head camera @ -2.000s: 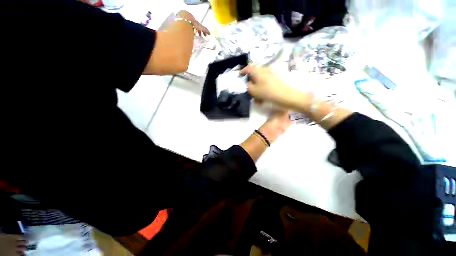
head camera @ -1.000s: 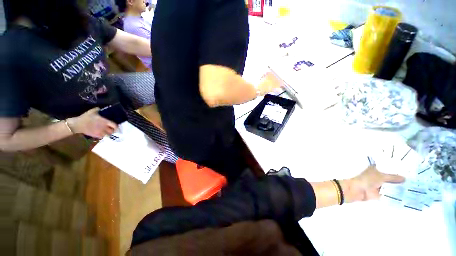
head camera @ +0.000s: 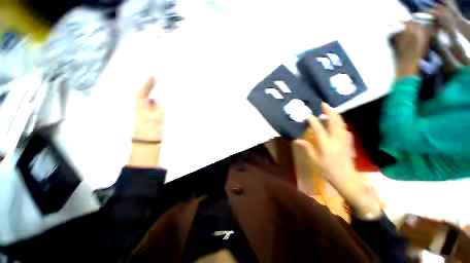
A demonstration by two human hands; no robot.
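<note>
A black tray (head camera: 273,109) with two white earbuds and a rounded white case lies on the white table. A second, similar tray (head camera: 354,73) lies close beside it on the right. My right hand (head camera: 330,144) is at the near right corner of the first tray, fingers spread; whether they touch it is unclear. My left hand (head camera: 148,119) is blurred, over the table left of the trays, with one finger extended. The glare hides whether it holds anything thin and white.
A black tray with a white piece (head camera: 46,172) lies at the far left among pale plastic. Clear bags of small parts (head camera: 80,49) are at the back left, near a blurred yellow object (head camera: 26,20). A person in a green sleeve (head camera: 425,123) works close on the right.
The view has swung right, from the co-workers on the left to the two earbud trays. My left hand no longer shows beside the fanned cards, and my right hand has come into view.
</note>
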